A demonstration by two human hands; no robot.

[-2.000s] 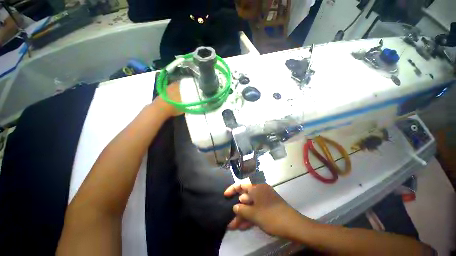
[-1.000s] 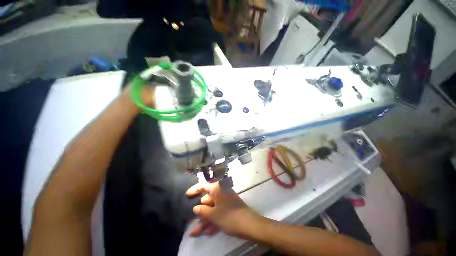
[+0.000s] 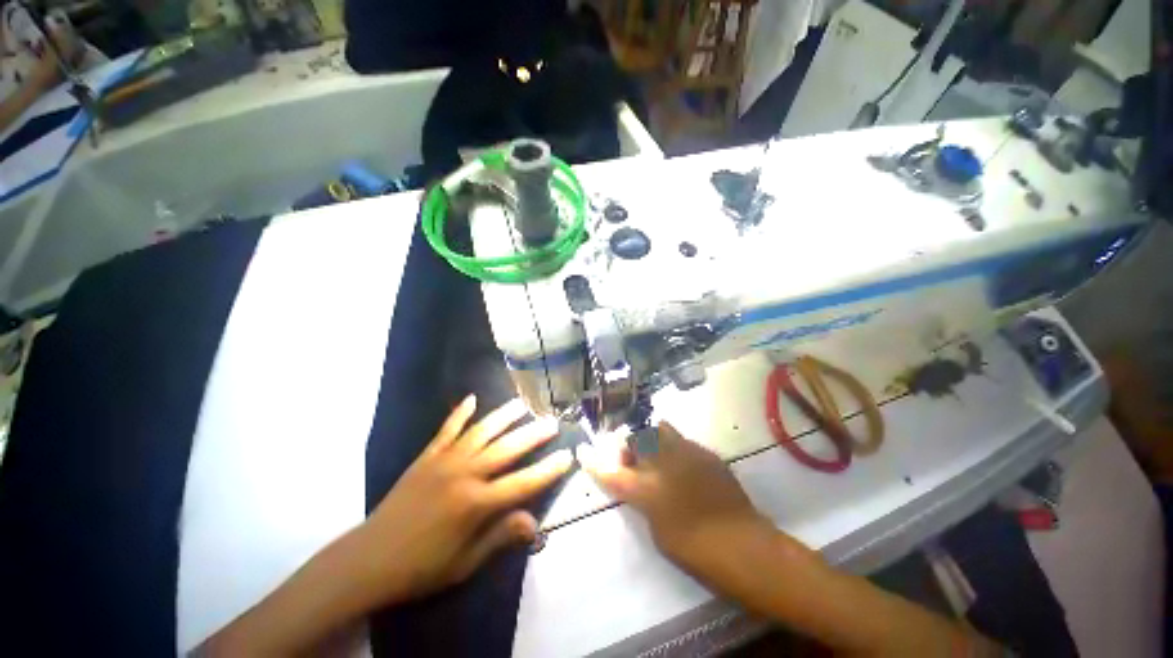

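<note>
A long black fabric panel lies on the white sewing table, passing left of the machine head and down toward the front edge. My left hand lies flat on the panel with fingers spread, fingertips near the needle area. My right hand is at the presser foot, its fingertips bent at the bright lamp spot; whether they pinch cloth is unclear. The white sewing machine head stands over the cloth. The needle itself is lost in glare.
Scissors with red and yellow handles lie on the machine bed. A green ring circles the grey post. A black fabric pile lies at left. Dark strips and a small red item are at right. A dark-clothed person is behind.
My left hand has come from behind the machine head to the cloth in front. My right hand's fingers have drawn in near the foot. The view has swung left and back.
</note>
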